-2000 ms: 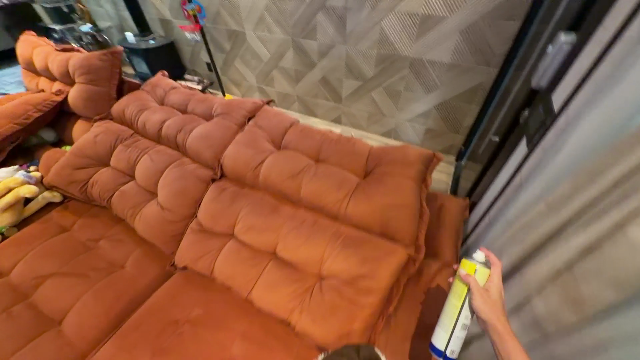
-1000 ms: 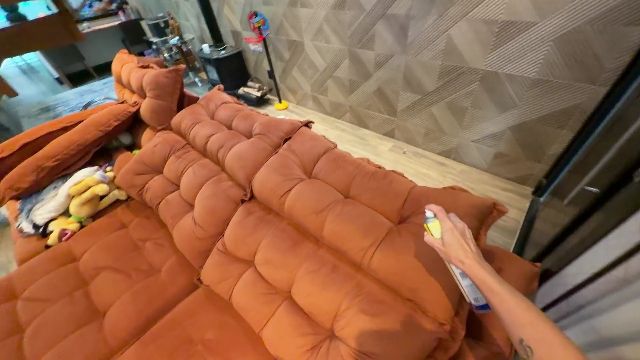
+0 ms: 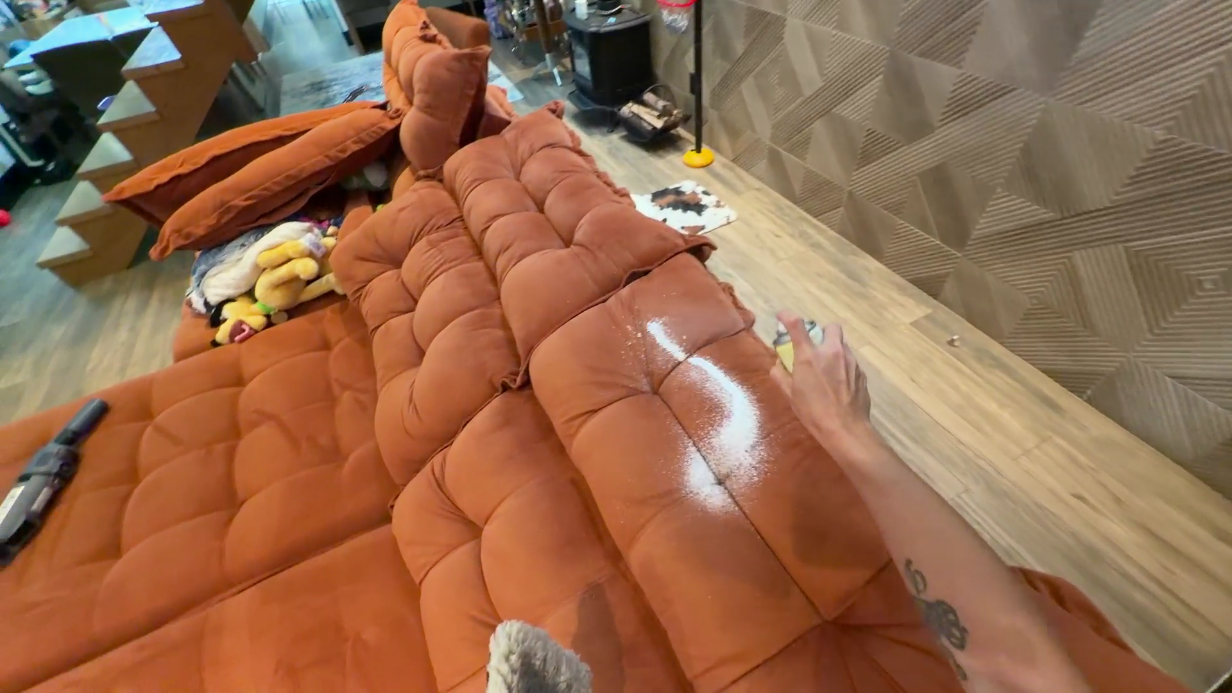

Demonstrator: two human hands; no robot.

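My right hand (image 3: pixel 830 380) grips an aerosol spray can (image 3: pixel 791 345) above the outer edge of a tufted orange back cushion (image 3: pixel 616 346); the forearm hides most of the can. A curved streak of white foam or powder (image 3: pixel 727 414) lies on that cushion, left of the hand. A second row of tufted cushions (image 3: pixel 433 308) rests against it on the seat side. At the bottom edge a grey fluffy thing (image 3: pixel 534 662) shows in part; what holds it is out of view. My left hand cannot be seen.
A handheld vacuum (image 3: pixel 48 481) lies on the sofa seat (image 3: pixel 241 452) at left. Plush toys (image 3: pixel 279 279) sit beside stacked loose cushions (image 3: pixel 260 173). Wooden steps (image 3: pixel 125 164) stand behind. A textured wall (image 3: pixel 1020 164) and wood floor (image 3: pixel 924 385) run along the right, with a yellow-based pole (image 3: pixel 699 156).
White foam or powder now lies on the cushion, where none showed before. The right hand with the can has moved over the sofa's back edge. The view has swung, bringing in the vacuum and steps.
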